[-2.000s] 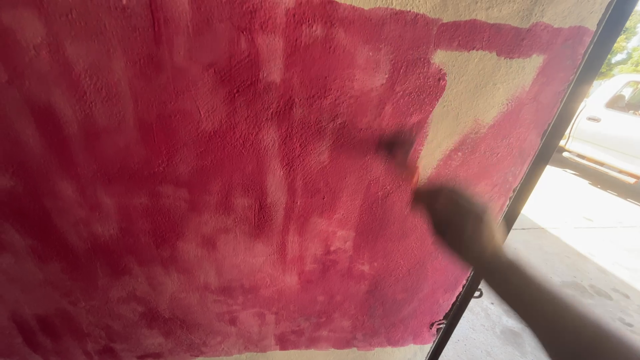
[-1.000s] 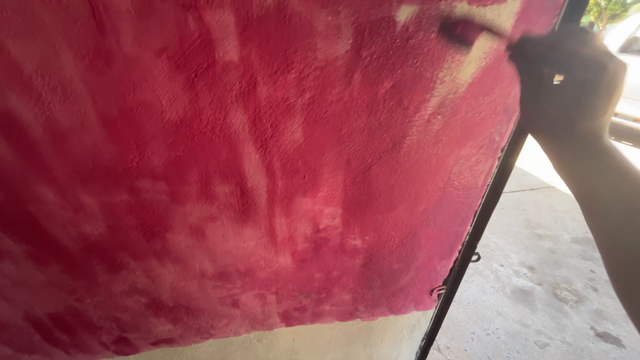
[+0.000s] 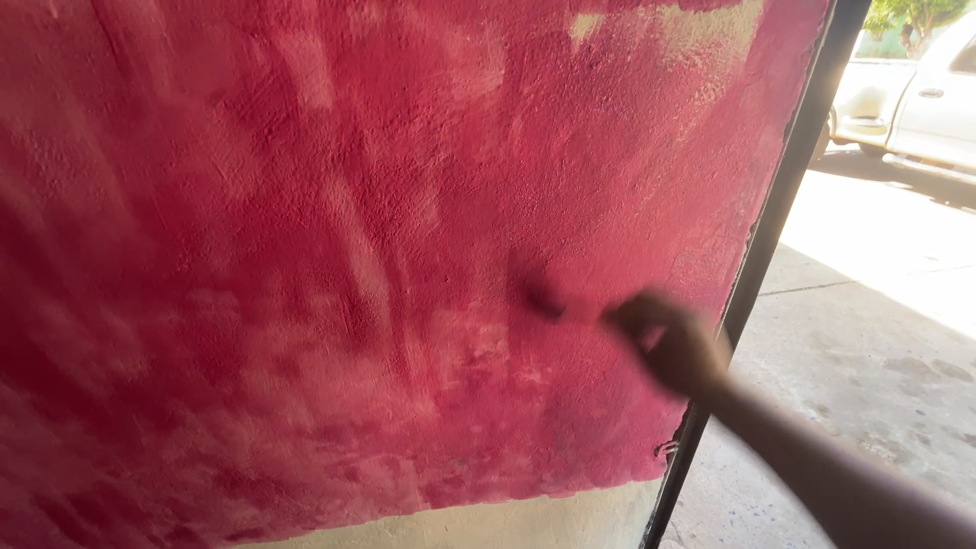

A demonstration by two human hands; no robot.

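Observation:
A textured wall (image 3: 305, 229) coated in uneven red paint fills most of the view. My right hand (image 3: 667, 339) is closed around the handle of a paintbrush (image 3: 545, 297), blurred by motion, with its dark bristle end pointing left at the lower right part of the red area. Whether the bristles touch the wall is not clear. Near the top right, a cream patch (image 3: 701, 38) shows through the red, and a cream band (image 3: 473, 526) runs below it. My left hand is out of view.
A dark metal frame post (image 3: 785, 175) slants along the wall's right edge, with a small metal loop (image 3: 666, 450) low on it. Beyond lies a concrete floor (image 3: 862, 343), partly sunlit, where a light-coloured pickup truck (image 3: 915, 107) stands near a tree (image 3: 915, 15).
My right hand has swept down from the upper right with the brush. Red now covers much of the cream patch that stood at the upper right. The view has shifted.

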